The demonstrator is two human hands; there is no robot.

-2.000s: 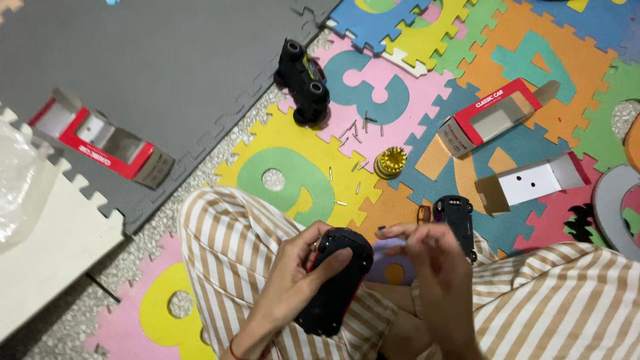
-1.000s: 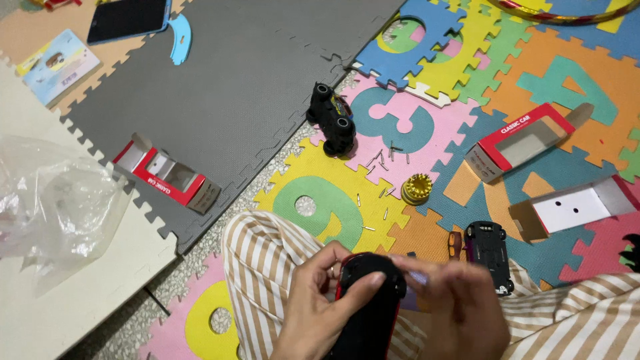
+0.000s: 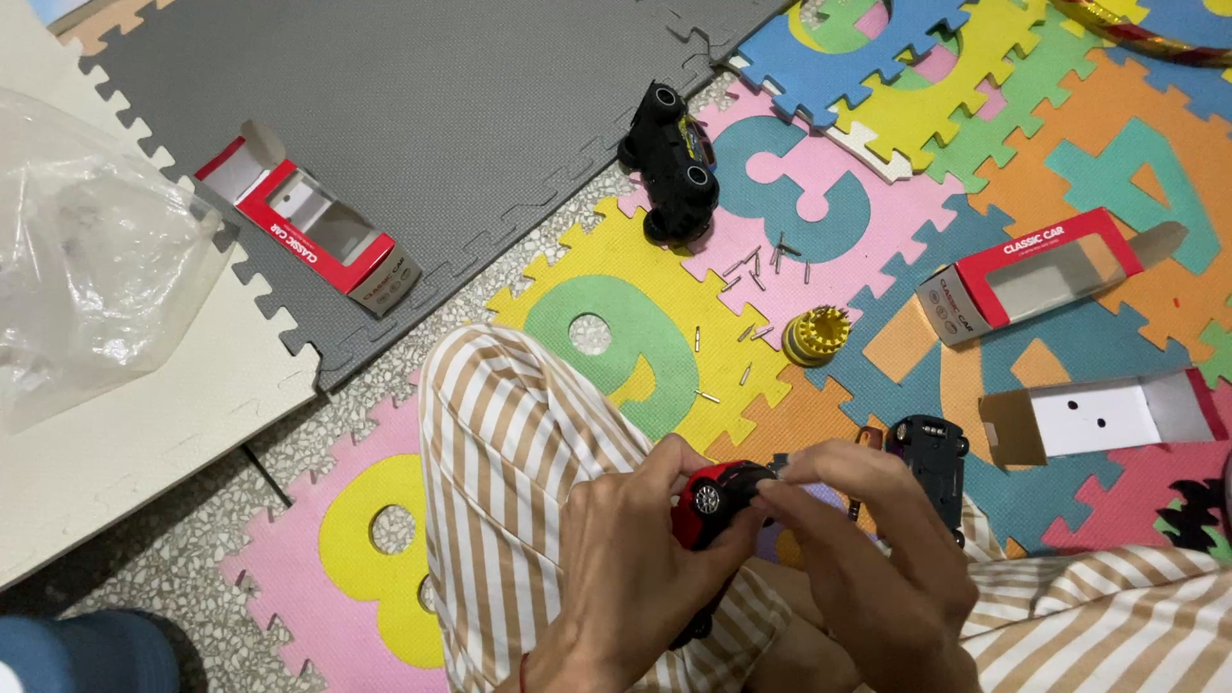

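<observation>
My left hand (image 3: 635,549) grips a red and black toy car (image 3: 710,500) above my lap, one silver wheel facing up. The fingertips of my right hand (image 3: 876,549) touch the car's black end; whether they pinch a small part cannot be told. Beyond my right fingers, a black toy car chassis (image 3: 929,467) lies on the mat. Further forward a black toy car (image 3: 671,164) rests on its side. A yellow round bit holder (image 3: 815,335) stands near several loose metal screwdriver bits (image 3: 757,267), scattered over the pink and yellow tiles.
Opened red toy car boxes lie at left (image 3: 313,226) and right (image 3: 1039,269), with a white box insert (image 3: 1097,419) below the right one. A clear plastic bag (image 3: 87,260) covers part of the pale mat at left. Foam puzzle tiles (image 3: 616,337) spread around my striped trousers.
The car in my left hand has turned from its black underside to show its red side and a wheel. My right fingers remain at its end.
</observation>
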